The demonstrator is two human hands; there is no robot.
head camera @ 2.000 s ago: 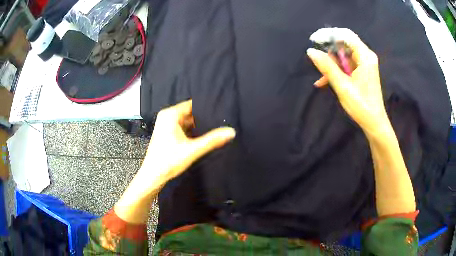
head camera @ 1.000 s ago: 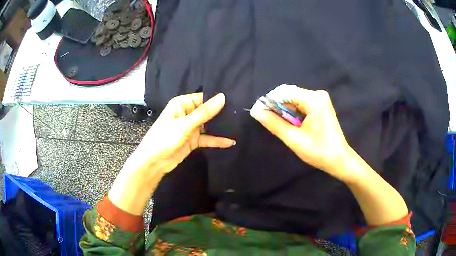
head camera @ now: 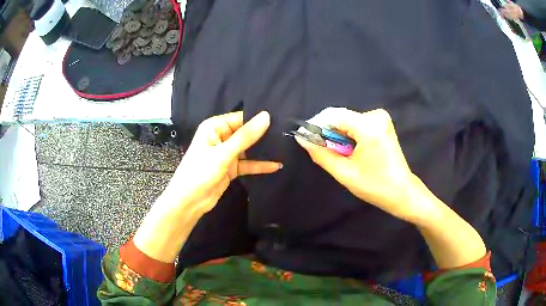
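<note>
The dark coat [head camera: 383, 66] fills the middle of the view. My left hand [head camera: 224, 152] pinches the coat's front edge, thumb on top and some fingers hidden under the cloth. My right hand [head camera: 365, 155], with a white covering on a finger, holds the thread snips [head camera: 330, 141], blue and pink handles in the palm, blades pointing left. A thin bright sliver, perhaps the needle [head camera: 289, 134], shows at the right fingertips, just right of my left thumb. Thread cannot be made out.
A round black tray with red rim [head camera: 114, 95] holds a pile of brown buttons [head camera: 146, 36] at the upper left, beside a white and black cylinder [head camera: 51, 19] and a dark flat pad [head camera: 91, 27]. Blue crates [head camera: 84, 263] stand low at both sides. Another person's hand [head camera: 510, 10] shows upper right.
My right hand has come down and left from the upper right to beside my left hand. My left thumb has moved up onto the coat edge. Over the last second both hands barely moved.
</note>
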